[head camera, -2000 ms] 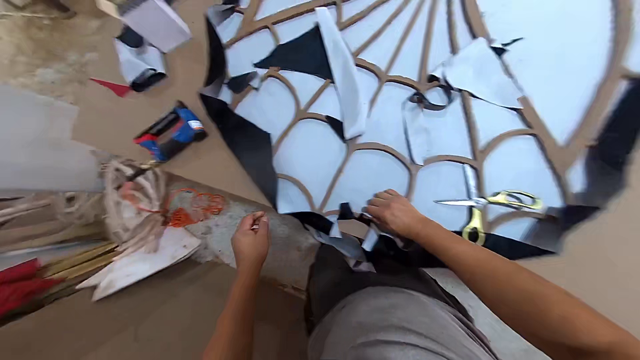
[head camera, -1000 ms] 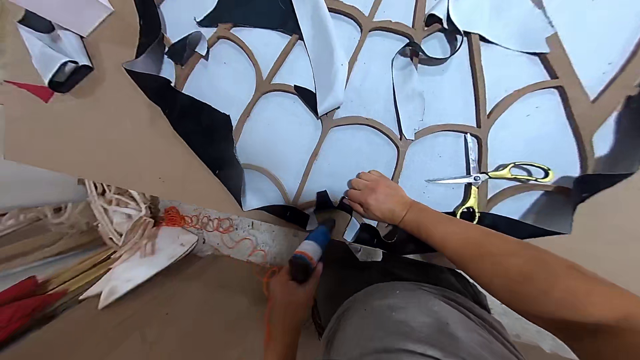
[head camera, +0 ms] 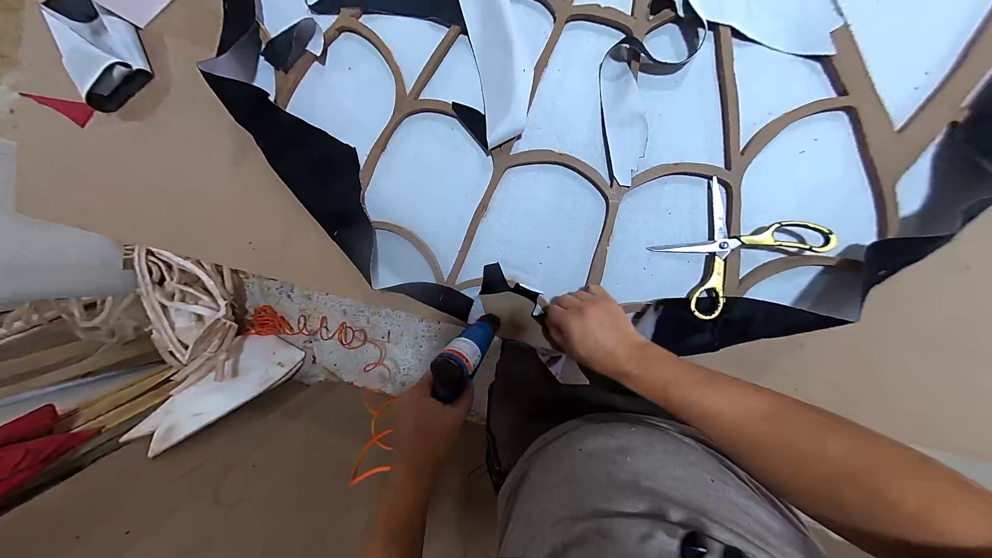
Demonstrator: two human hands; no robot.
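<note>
My left hand (head camera: 434, 411) grips a blue and black pneumatic stapler (head camera: 465, 358), its front end at the near edge of a wooden lattice frame (head camera: 554, 159) with curved ribs. Black fabric with a pale back lies beneath the ribs, its black margin (head camera: 298, 167) showing around the outside. Fingers of my right hand (head camera: 593, 329) are closed on the folded fabric at that near edge, just right of the stapler. Open scissors with yellow handles (head camera: 725, 246) rest on the frame, right of my right hand. What the stapler's tip touches is hard to make out.
Loose fabric strips (head camera: 500, 74) lie across the ribs. At left are a rolled fabric piece (head camera: 101, 58), a red scrap (head camera: 62, 109), bundled pale cord (head camera: 186, 302), wooden strips (head camera: 93, 411) and a pointed white board (head camera: 225, 387). An orange coiled hose (head camera: 333, 329) runs toward my left forearm.
The stapler lay on the brown board at the left two seconds ago; my left hand has since taken it and brought it to the frame's near edge. My right hand stays at the fabric edge.
</note>
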